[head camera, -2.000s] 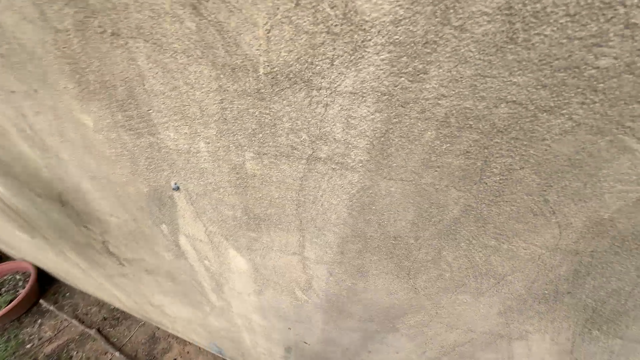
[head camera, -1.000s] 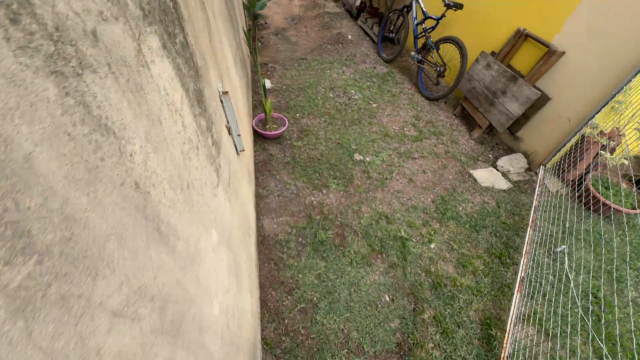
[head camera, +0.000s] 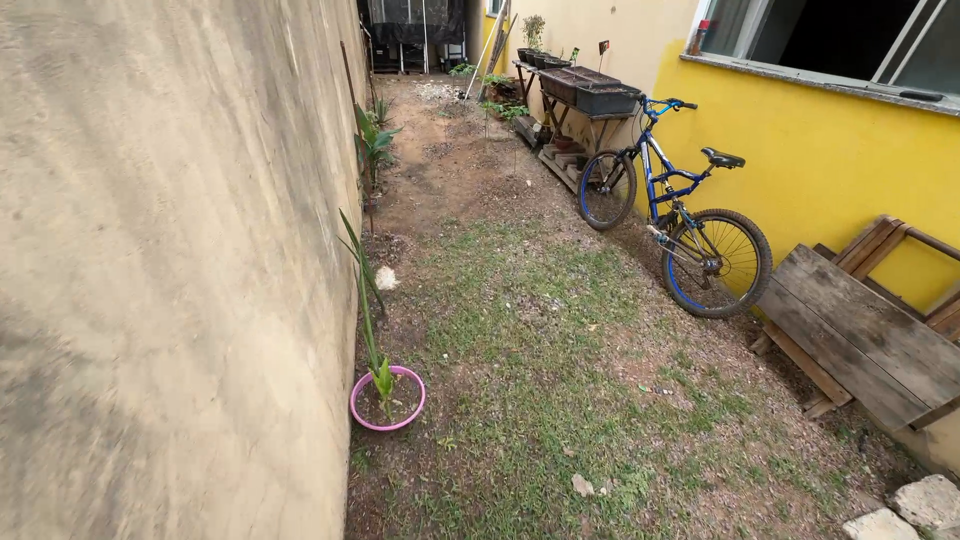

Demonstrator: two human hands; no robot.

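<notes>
Neither my left hand nor my right hand shows in the head view. A pink-rimmed pot with an upright, long-leaved plant stands at the foot of the rendered wall on the left. Across the strip of patchy grass, a blue bicycle leans near the yellow wall. To its right, a weathered wooden table rests tilted beside that wall.
Dark planter boxes sit on a wooden stand farther back. More plants grow along the left wall. Broken concrete pieces lie at the bottom right. A window opens above the yellow wall. Bare soil runs toward the back.
The view has swung from the close wall surface to the yard and then up along it. The wire mesh seen at the right a second ago is out of view.
</notes>
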